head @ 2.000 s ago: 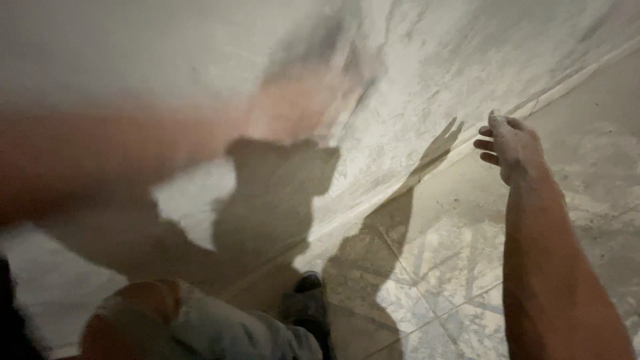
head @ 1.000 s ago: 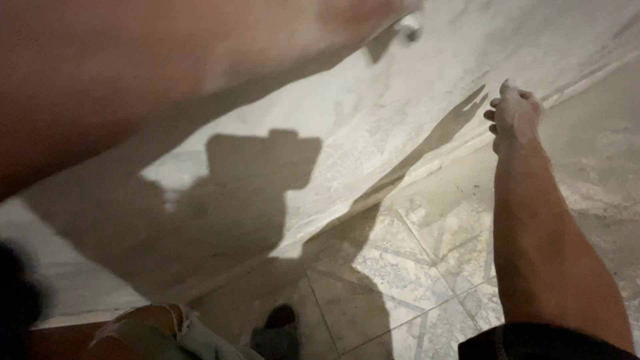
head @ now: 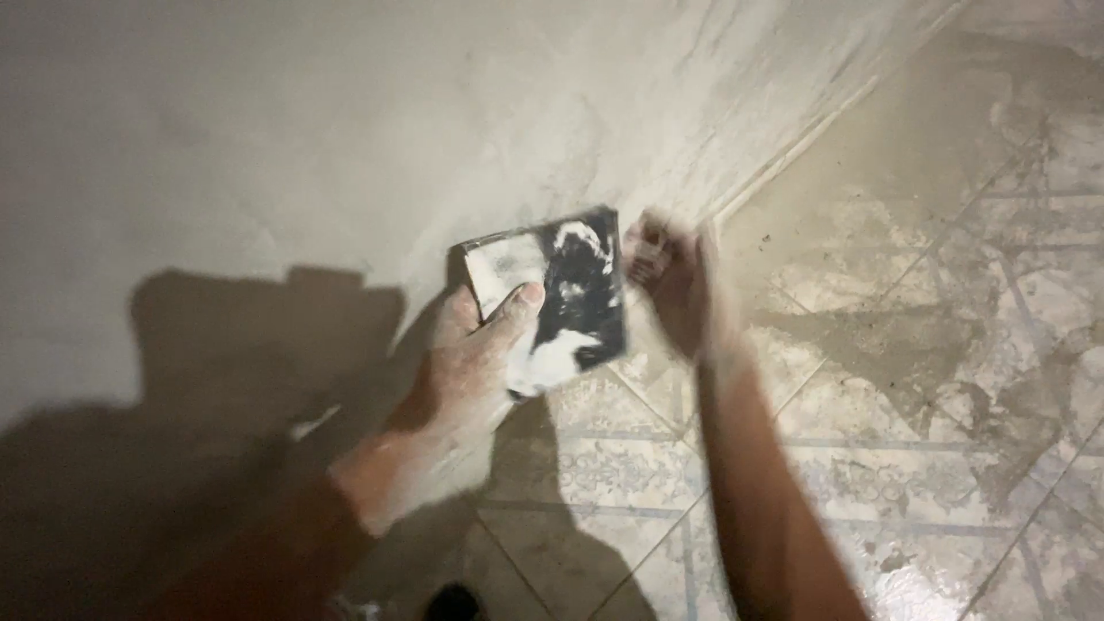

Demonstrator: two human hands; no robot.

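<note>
Near the middle of the head view, my left hand [head: 470, 345] grips a dark, flat rectangular block [head: 580, 289] smeared with white dust, its thumb lying across the face. The block may be a sanding block; its underside is hidden. Just right of its edge is my right hand [head: 677, 276], blurred, with the fingers curled toward the block. Whether the right hand touches it or holds anything cannot be told. Behind both hands stands a pale plastered wall [head: 388, 129].
Patterned floor tiles [head: 862, 466], stained with pale dust, spread at the right and below. A narrow ledge [head: 798, 151] runs diagonally where wall and floor meet. A dark shoe tip [head: 453, 602] shows at the bottom edge. Shadows fall across wall and floor.
My left arm, blurred across the upper left before, has come down to the middle, where the block now shows. My right hand has moved down and left, close to it.
</note>
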